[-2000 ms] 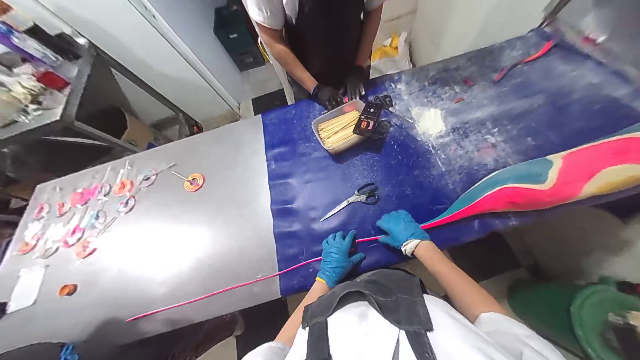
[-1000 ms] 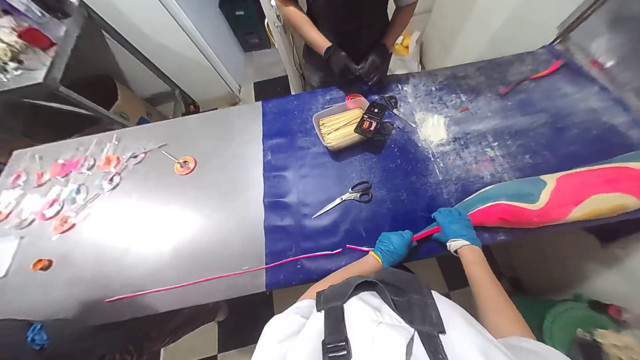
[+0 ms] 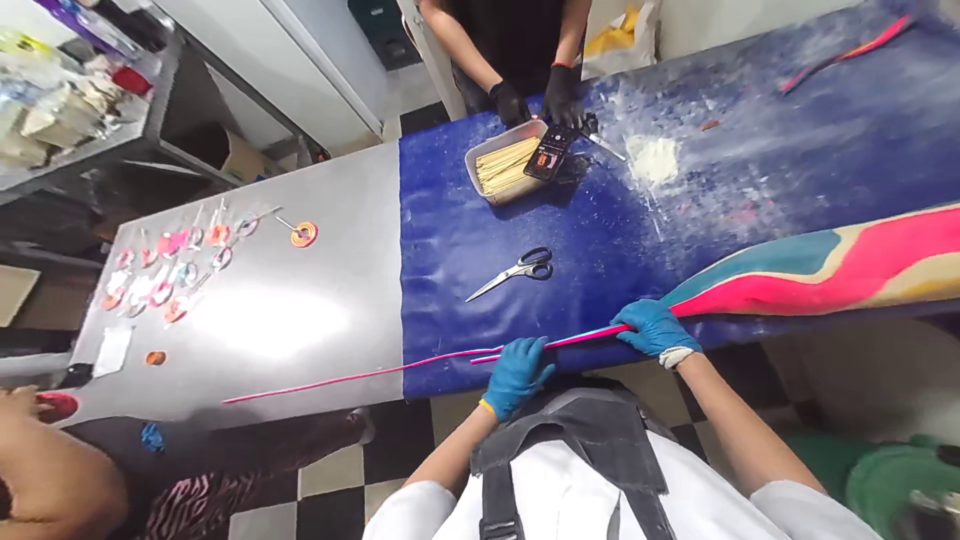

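Note:
A thick roll of striped candy (image 3: 847, 266), pink, teal and cream, lies along the right of the blue mat and tapers to a thin rope. My right hand (image 3: 652, 328), in a blue glove, grips the rope where it narrows. To its left, my left hand (image 3: 517, 375), also blue-gloved, is closed on the thin part, with a short end poking out beyond it. A separate long pink candy strand (image 3: 322, 382) runs from beside my left hand across the mat onto the metal table. Scissors (image 3: 517, 271) with black handles lie above my left hand, touched by neither hand.
A plastic container of wooden sticks (image 3: 474, 171) holds a phone (image 3: 550, 152) leaning on its edge. A co-worker's black-gloved hands (image 3: 540, 105) are behind it. Wrapped lollipops (image 3: 176, 255) cover the metal table's left. White powder (image 3: 652, 159) lies on the mat. Another person's arm shows at lower left.
The long strand was continuous with the rope two seconds ago and is now separate. My left hand has moved left along the rope since one second ago. The co-worker's hands have returned near the container.

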